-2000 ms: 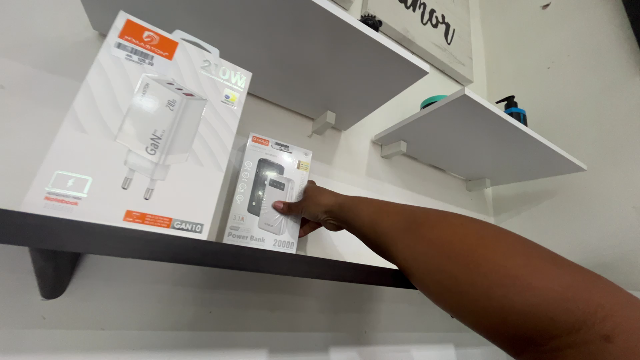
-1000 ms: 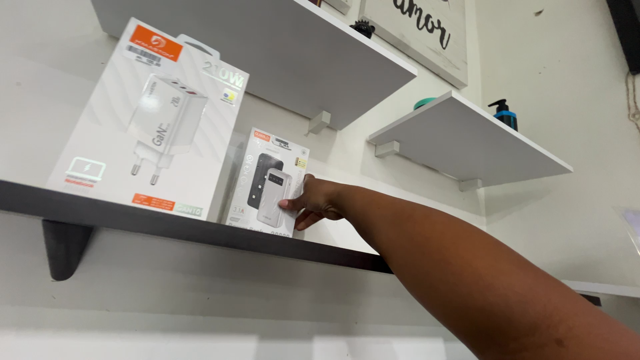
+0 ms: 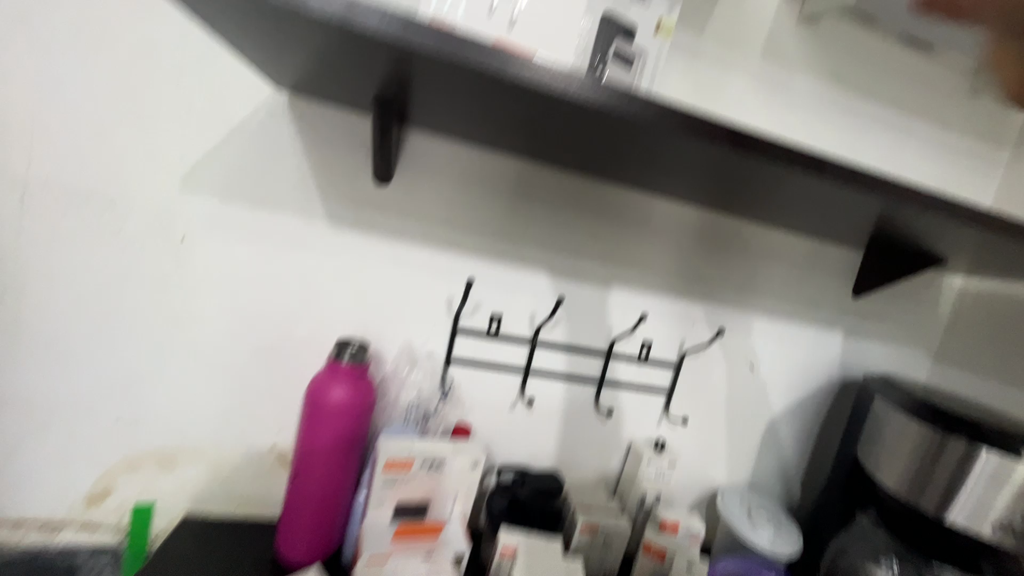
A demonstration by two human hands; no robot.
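Note:
Part of my right hand [image 3: 988, 32], badly blurred, shows at the top right corner, above the dark wall shelf [image 3: 680, 136]. Whether its fingers are apart or closed cannot be made out, and nothing is plainly held in it. On the shelf, to the left of the hand and apart from it, stands the power bank box [image 3: 628, 52], cut off by the top edge. Beside it, farther left, is the lower part of the larger white charger box [image 3: 480, 24]. My left hand is out of the picture.
A black hook rack [image 3: 568, 348] hangs on the wall under the shelf. Below stand a magenta bottle [image 3: 328, 464], a white and orange box [image 3: 420, 504], several smaller boxes [image 3: 668, 540], a container with a pale lid [image 3: 756, 524] and what looks like a coffee maker [image 3: 920, 456].
My right hand has let go of the power bank box and moved off to the right. The view has swung down to the wall below the shelf.

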